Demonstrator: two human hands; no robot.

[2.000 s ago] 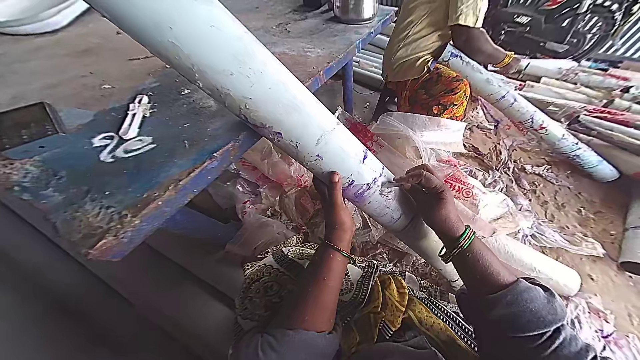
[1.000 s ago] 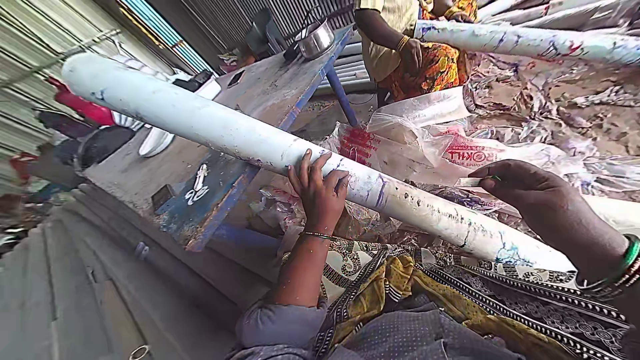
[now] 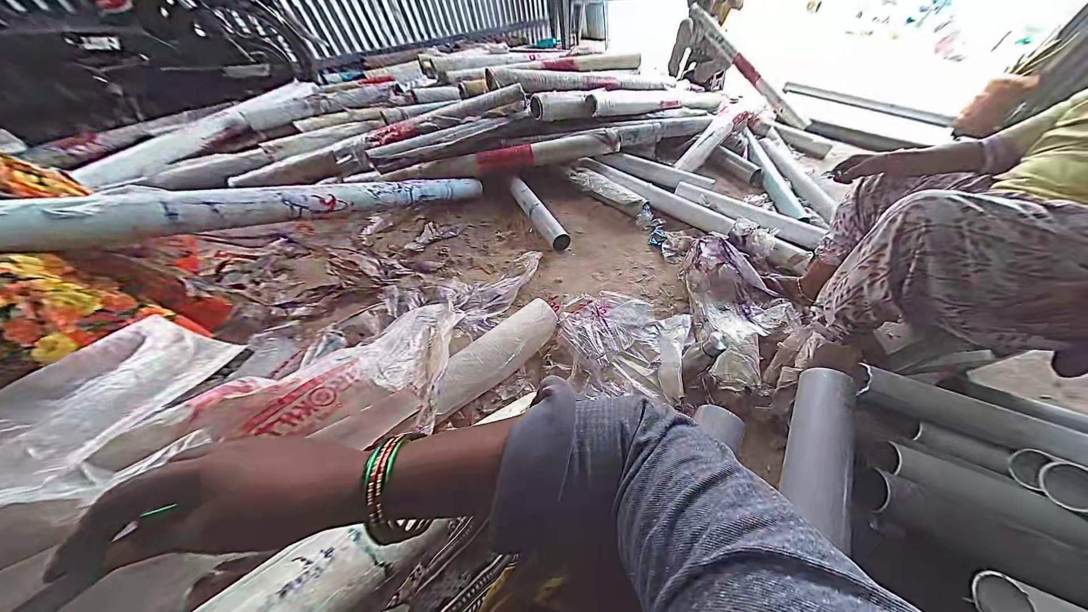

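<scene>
My right hand [image 3: 229,493], with green bangles at the wrist, reaches leftward across the lower left, blurred. Its fingertips are near the left edge, and whether they grip anything is unclear. Below the wrist, a whitish pipe [image 3: 319,571] with dark marks lies partly hidden by the forearm. Clear plastic wrap [image 3: 314,399] with red print is spread just beyond the hand, beside a pale wrapped pipe [image 3: 501,344]. My left hand is out of view.
A heap of wrapped pipes [image 3: 510,157] lies behind. A blue-marked pipe [image 3: 212,212] crosses at left above floral cloth [image 3: 68,310]. Grey pipes [image 3: 820,450] are stacked at lower right. A seated person [image 3: 952,246] is at right, another person [image 3: 705,42] farther back.
The view has swung far to the right. My left hand, on the pipe before, has left the view, as has the blue table. The seated person at right has come into view.
</scene>
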